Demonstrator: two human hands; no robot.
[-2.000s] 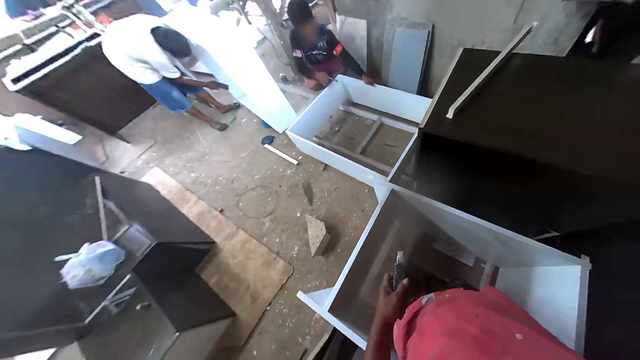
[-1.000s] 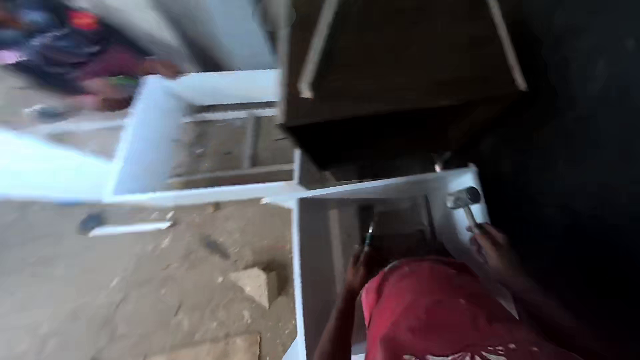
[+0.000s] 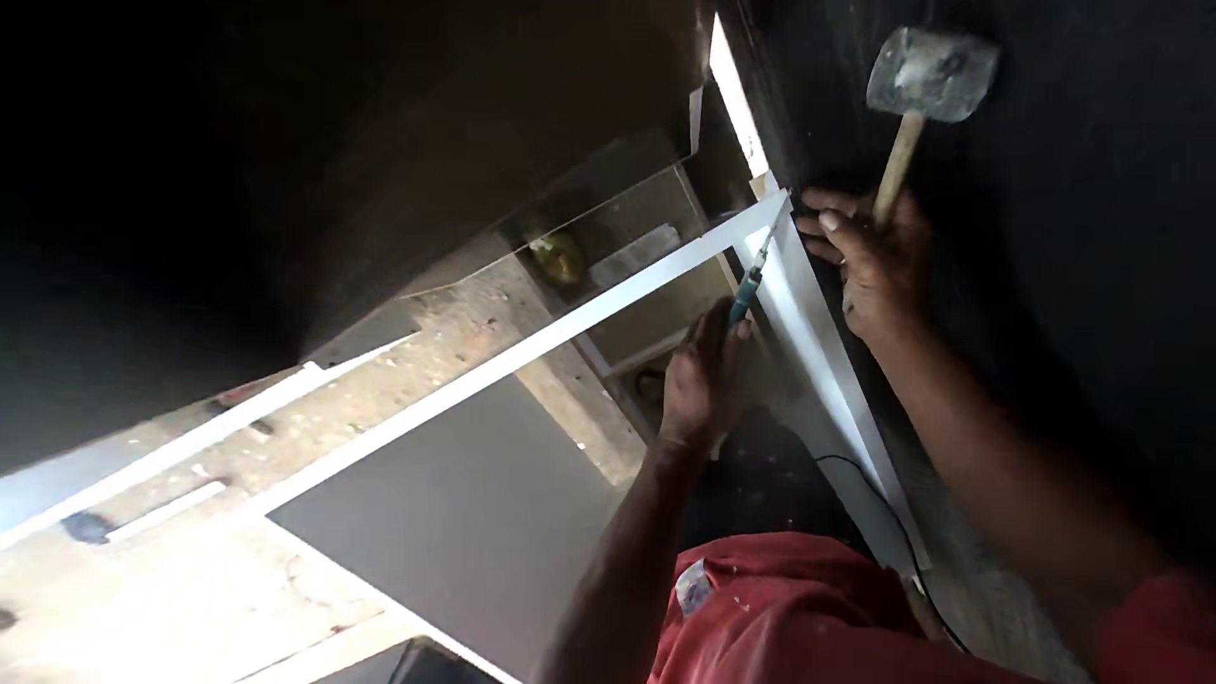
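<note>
My left hand (image 3: pixel 701 375) grips the teal handle of a slim tool (image 3: pixel 749 285), seemingly a screwdriver or chisel, whose thin metal tip reaches the corner of a white panel frame (image 3: pixel 589 313). Beside that corner, to the right, my right hand (image 3: pixel 869 252) holds the wooden handle of a mallet (image 3: pixel 933 74); its thumb and fingers are partly spread near the corner. The mallet's broad, worn grey head points up and away from the frame. I stand within the frame, its edges around my red shirt.
Large dark panels (image 3: pixel 190 190) rise along the upper left, and a dark surface lies at right. A white strip (image 3: pixel 166 511) and a dark object (image 3: pixel 87 527) rest on the floor. A black cable (image 3: pixel 888 513) crosses the frame's right side.
The view has turned and come closer to the frame corner. The tool in my left hand now reaches that corner, where one second ago it was inside the frame, away from it.
</note>
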